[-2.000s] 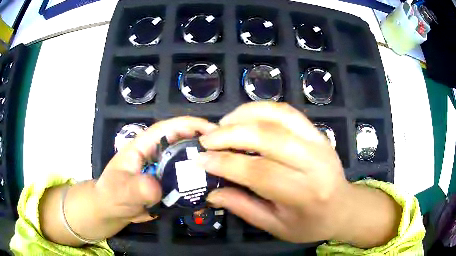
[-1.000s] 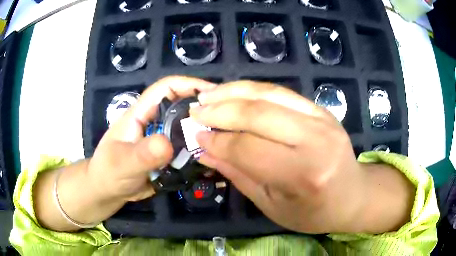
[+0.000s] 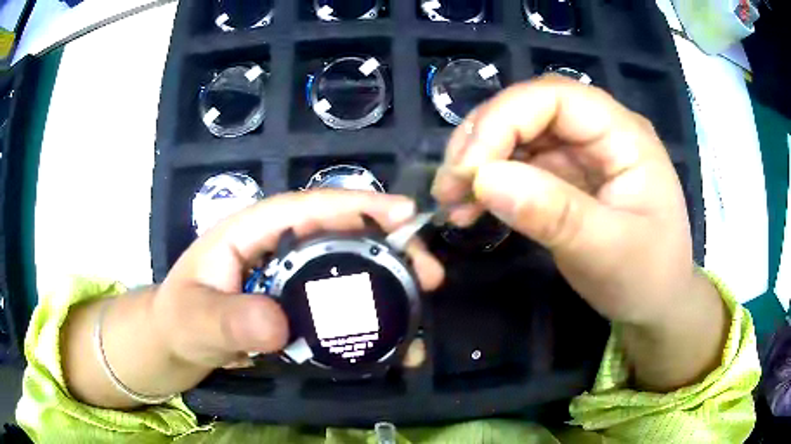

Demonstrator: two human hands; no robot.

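My left hand (image 3: 221, 286) holds a round smartwatch (image 3: 351, 303) without strap, face up, at lower centre. Its display is lit with a white square and small text. A white tab (image 3: 297, 350) sits at its lower left edge. My right hand (image 3: 564, 195) is above and to the right, thumb and fingers pinched on a thin, blurred piece that looks like clear film. A pale tab (image 3: 408, 232) reaches from the watch's upper right edge towards these fingertips. Whether the film still touches the watch is unclear. What lies under the held watch is hidden.
The black foam tray (image 3: 282, 147) spans the bench, with round watches (image 3: 351, 94) in its back and middle pockets. A pocket at lower right holds only a tiny white spot (image 3: 475, 355). Another dark tray (image 3: 22, 95) is at far left. A jar (image 3: 724, 22) stands at upper right.
My right hand has lifted off the watch face and moved up and right, with its fingers pinched. The held watch now faces up more fully, its lit screen uncovered.
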